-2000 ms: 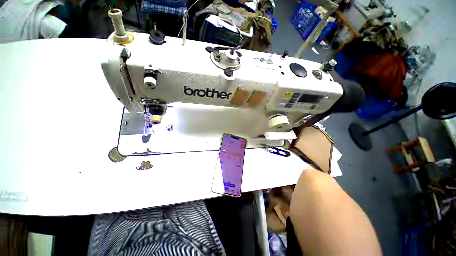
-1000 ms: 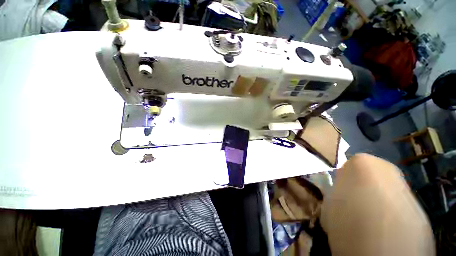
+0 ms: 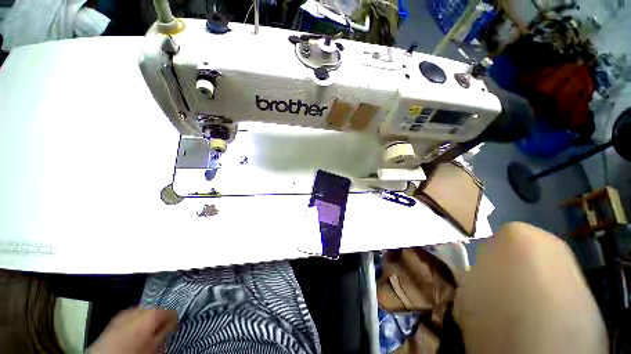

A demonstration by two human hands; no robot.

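Note:
A smartphone [image 3: 330, 213] with a dark and purple screen lies on the white table, its upper end over the sewing bed's front edge. The white brother sewing machine [image 3: 290, 107] stands behind it. Its presser foot and needle [image 3: 213, 159] have no cloth under them. My left hand [image 3: 142, 330] is blurred at the bottom left, over the striped clothing and below the table edge; its grip is unclear. My right hand is not in view. A large bare limb part [image 3: 529, 290], bent like an elbow, fills the lower right.
Small snips [image 3: 398, 198] lie at the bed's right end. Stacked brown pieces [image 3: 453, 197] lie at the table's right corner. A bin [image 3: 372, 304] with crumpled brown cloth [image 3: 418, 280] stands right of the lap. Brown fabric [image 3: 24, 311] hangs at the lower left. A small brown scrap [image 3: 207, 210] lies before the bed.
My left hand has come into view at the bottom left. The bent limb has shifted right since the first frame. The phone screen has turned from mostly purple to mostly dark.

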